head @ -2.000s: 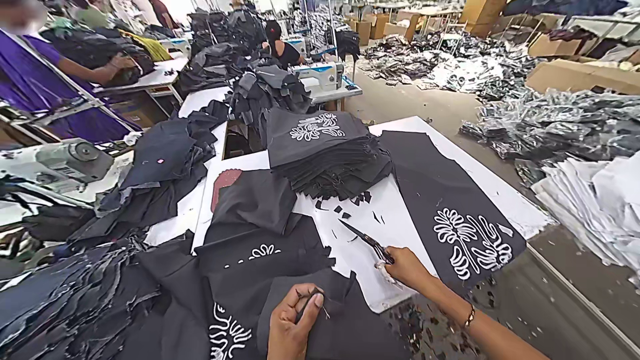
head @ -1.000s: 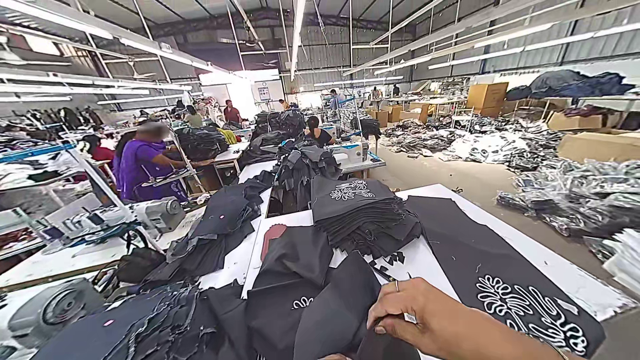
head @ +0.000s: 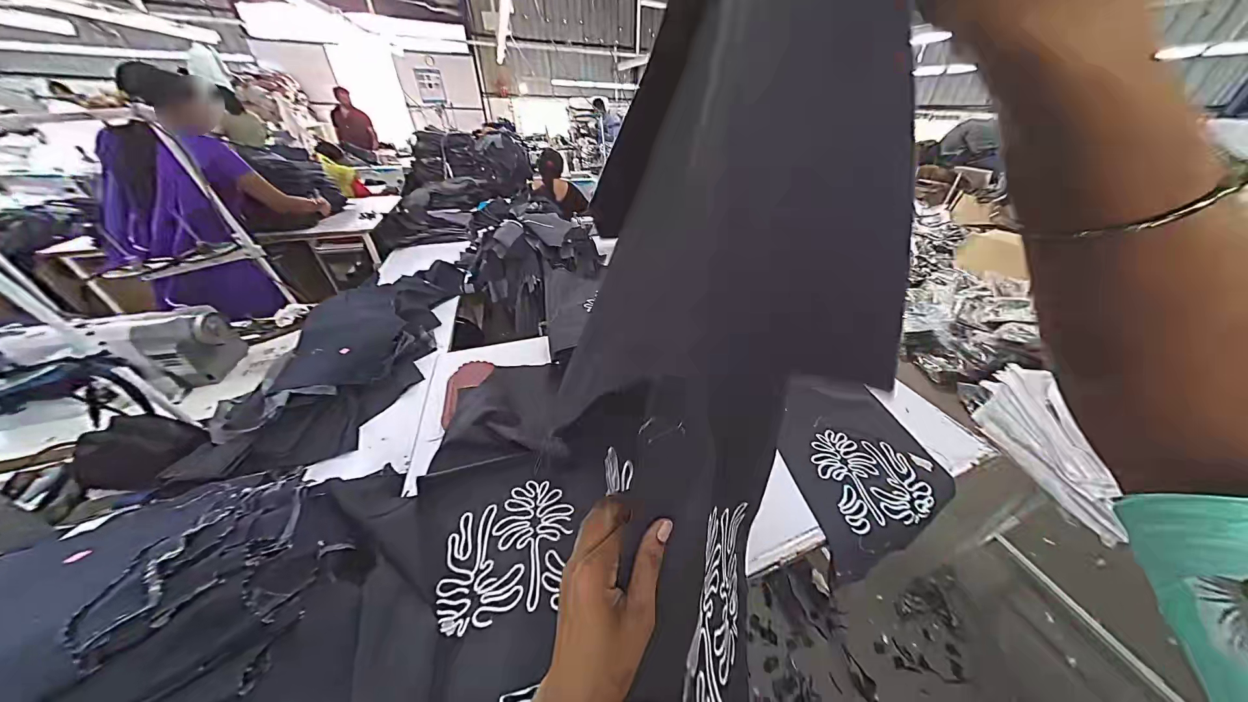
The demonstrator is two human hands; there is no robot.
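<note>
A dark fabric panel [head: 770, 224] hangs raised in front of me, with white embroidery near its lower part. My right hand [head: 951, 15] is at the top edge of the view beside the panel's upper corner; its fingers are mostly cut off. My left hand [head: 609, 595] lies low on the dark cloth, thumb and fingers on either side of a fold; whether it pinches the fold is unclear. Left of it an embroidered dark panel [head: 507, 556] shows a white plant motif. Another embroidered panel [head: 868, 478] lies at the right on the white table [head: 780, 517].
Dark cut pieces [head: 195, 585] are heaped at the left, near a sewing machine [head: 127, 341]. A person in purple [head: 185, 195] works at another table [head: 336, 222]. White cloth [head: 1053, 448] lies piled at the right. A reddish scalloped piece [head: 468, 385] rests on my table.
My right arm has risen, and a dark panel now hangs before me. The scissors seen two seconds ago in my right hand are not visible now. The view has tilted.
</note>
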